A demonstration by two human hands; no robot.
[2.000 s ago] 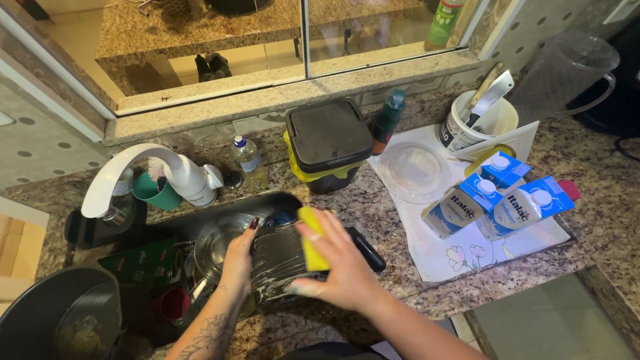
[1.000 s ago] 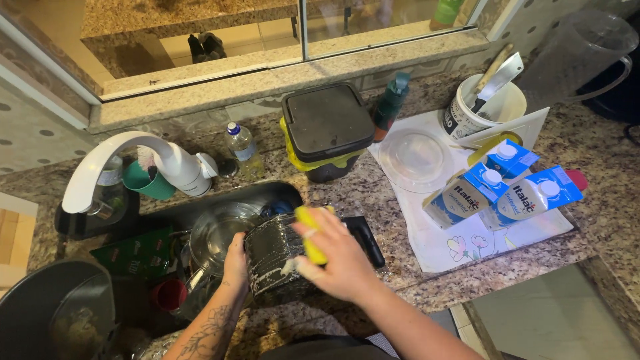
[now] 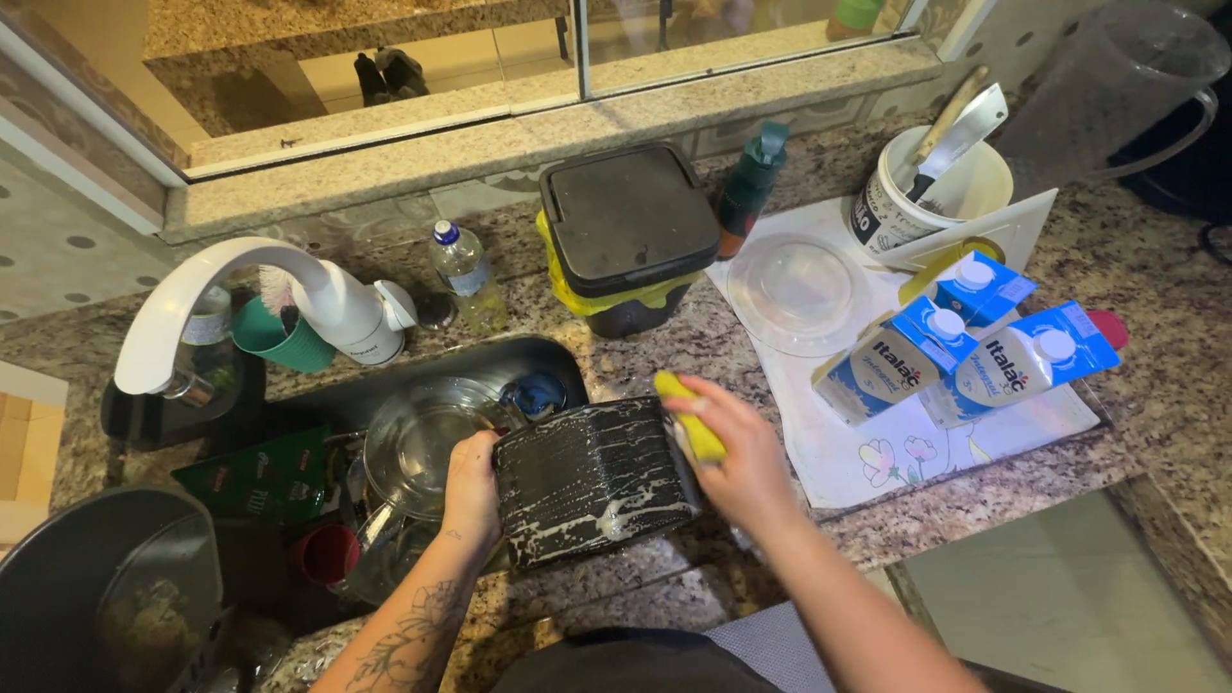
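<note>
A black rectangular container (image 3: 592,481), streaked with suds, is tilted over the sink's right end and front edge. My left hand (image 3: 473,493) grips its left edge. Against its right side, my right hand (image 3: 736,452) holds a yellow sponge (image 3: 691,420). Behind the container, the dark sink (image 3: 553,358) holds a clear glass bowl (image 3: 423,448), a red cup (image 3: 325,555), a green packet (image 3: 274,478) and a blue item (image 3: 534,395). The container's underside and the fingertips of my left hand are hidden.
A white faucet (image 3: 217,274) arches over the sink's left. Behind stand a plastic bottle (image 3: 468,279) and a lidded black bin (image 3: 628,221). Milk cartons (image 3: 890,361), a clear lid (image 3: 797,289) and a bucket with a cleaver (image 3: 929,188) are right. A large pot (image 3: 101,577) sits left.
The black container has turned in my left hand, so its broad sudsy face shows more fully. My right hand and the sponge have moved to its right side.
</note>
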